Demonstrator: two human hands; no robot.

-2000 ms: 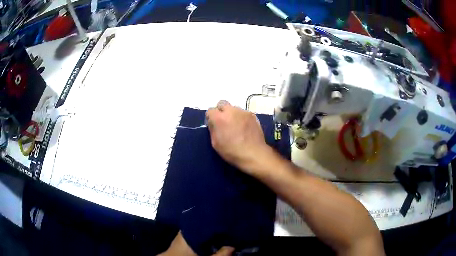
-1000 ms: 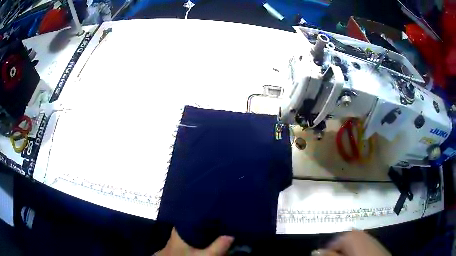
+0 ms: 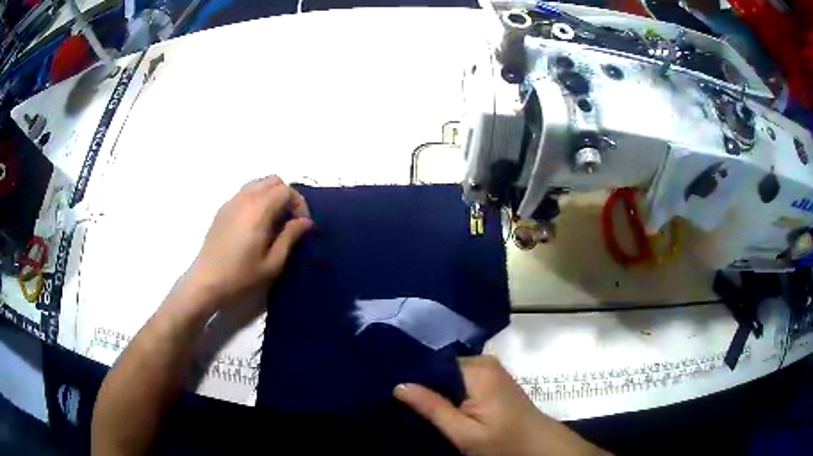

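A dark navy fabric panel (image 3: 383, 240) lies on the white table with its right edge by the brassy presser foot (image 3: 477, 220) of the sewing machine (image 3: 615, 125). A pale grey-white strip (image 3: 414, 319) shows across its middle. My left hand (image 3: 260, 227) pinches the panel's upper left corner between thumb and fingers. My right hand (image 3: 477, 405) grips a navy piece (image 3: 414, 370) just below the pale strip, near the front edge. The cloth hides whatever lies under it.
Red and yellow looped handles (image 3: 628, 227) stand behind the needle on the bed. A black angular attachment (image 3: 744, 307) is at the right table edge. Black lettered tape (image 3: 96, 147) runs along the left. Measuring marks (image 3: 615, 383) line the front edge. A tray (image 3: 713, 53) is behind the head.
My left hand has moved up from the front edge to the panel's upper left corner. My right hand has come back in holding a navy piece. The pale strip now shows. The view has shifted.
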